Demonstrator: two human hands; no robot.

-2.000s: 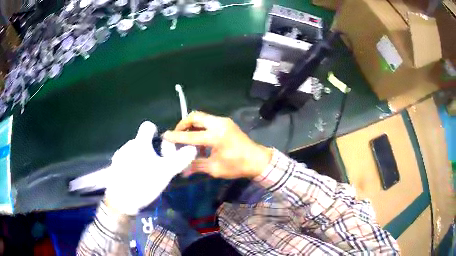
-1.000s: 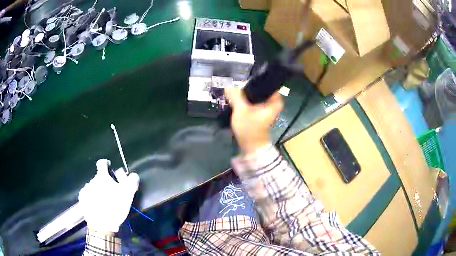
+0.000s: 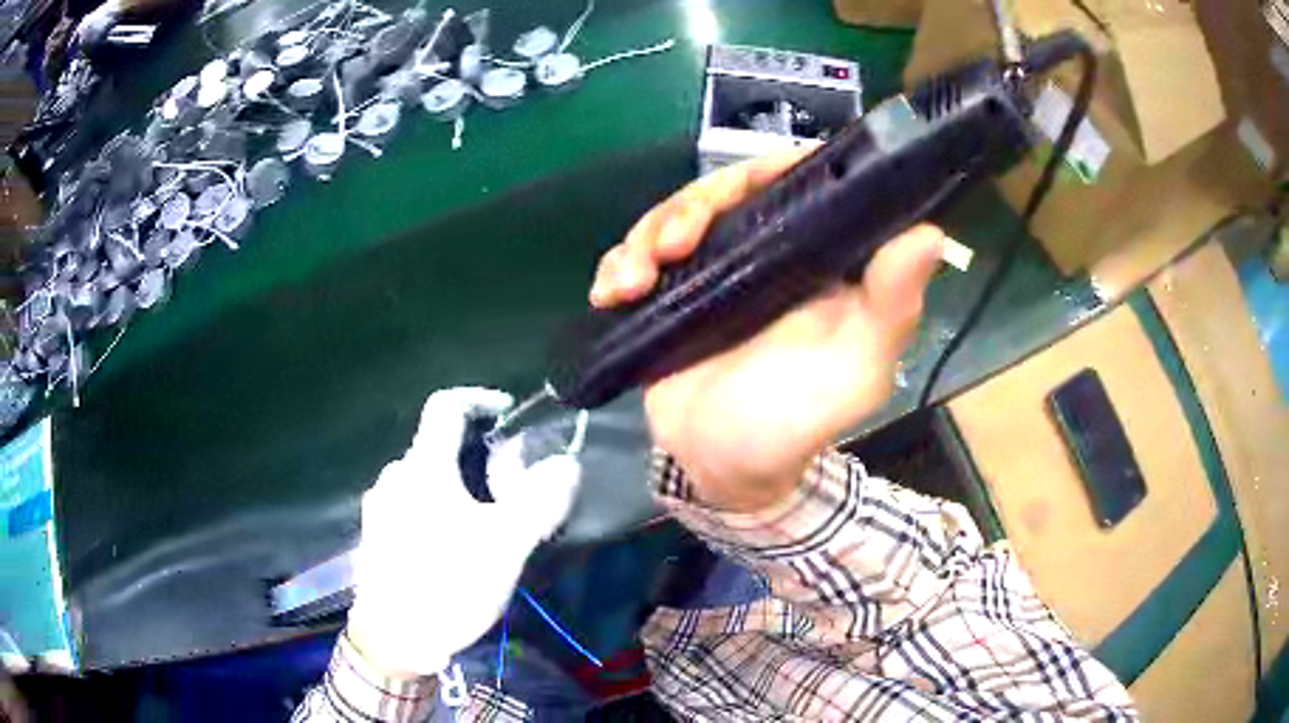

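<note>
My left hand point(image 3: 450, 544), in a white glove, is closed around the tube body point(image 3: 314, 588), whose silver end sticks out to the lower left. A dark fitting point(image 3: 478, 459) shows between thumb and fingers, and blue wires point(image 3: 558, 627) hang below. A thin white tail point(image 3: 578, 431) shows by the thumb; its end piece is mostly hidden. My bare right hand point(image 3: 770, 332) grips the black electric screwdriver point(image 3: 806, 233), slanted down to the left. Its metal bit point(image 3: 523, 411) reaches the dark fitting; contact with a screw cannot be made out.
Many round end pieces with white tails point(image 3: 324, 147) lie heaped at the back left of the green mat point(image 3: 354, 311). The screw feeder point(image 3: 780, 106) stands behind the screwdriver. Cartons point(image 3: 1131, 85) are at the upper right; a smartphone point(image 3: 1097, 448) lies on cardboard point(image 3: 990, 438) at right.
My right hand has brought the screwdriver from the feeder to the tube end in my left hand. Two seconds ago the right hand was at the tube end without the screwdriver. The view has shifted.
</note>
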